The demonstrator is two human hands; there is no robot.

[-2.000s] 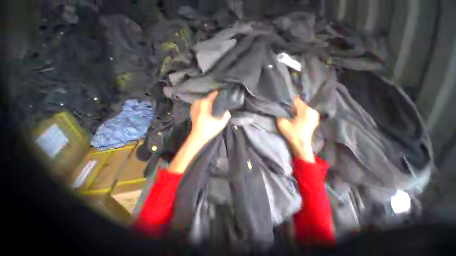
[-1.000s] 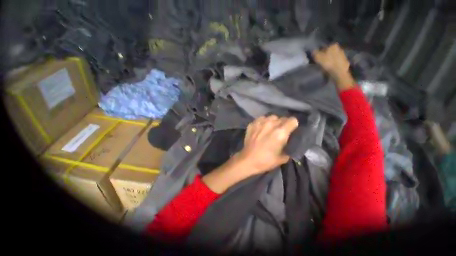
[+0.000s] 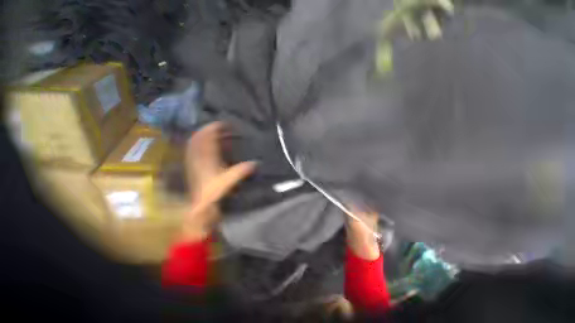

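A large dark grey garment (image 3: 328, 120) is raised and spread close to the camera, blurred. It has a yellow-green embroidered patch at the top, a thin white line across its middle and a small white label. My left hand (image 3: 208, 167) is at the garment's left edge, thumb and fingers apart; blur hides whether it grips cloth. My right hand (image 3: 362, 224) is under the garment's lower edge with its fingers hidden in the cloth, and appears to hold it.
Brown cartons (image 3: 53, 129) with yellow straps and white labels are stacked at the left. A light blue cloth bundle (image 3: 173, 110) lies behind them. More dark garments (image 3: 101, 31) are heaped at the upper left. A green thing (image 3: 432, 271) shows at the lower right, blurred.
The grey garment has come up and now covers much of the view's centre and right. My right hand has moved down and my left hand to the left. The view has shifted.
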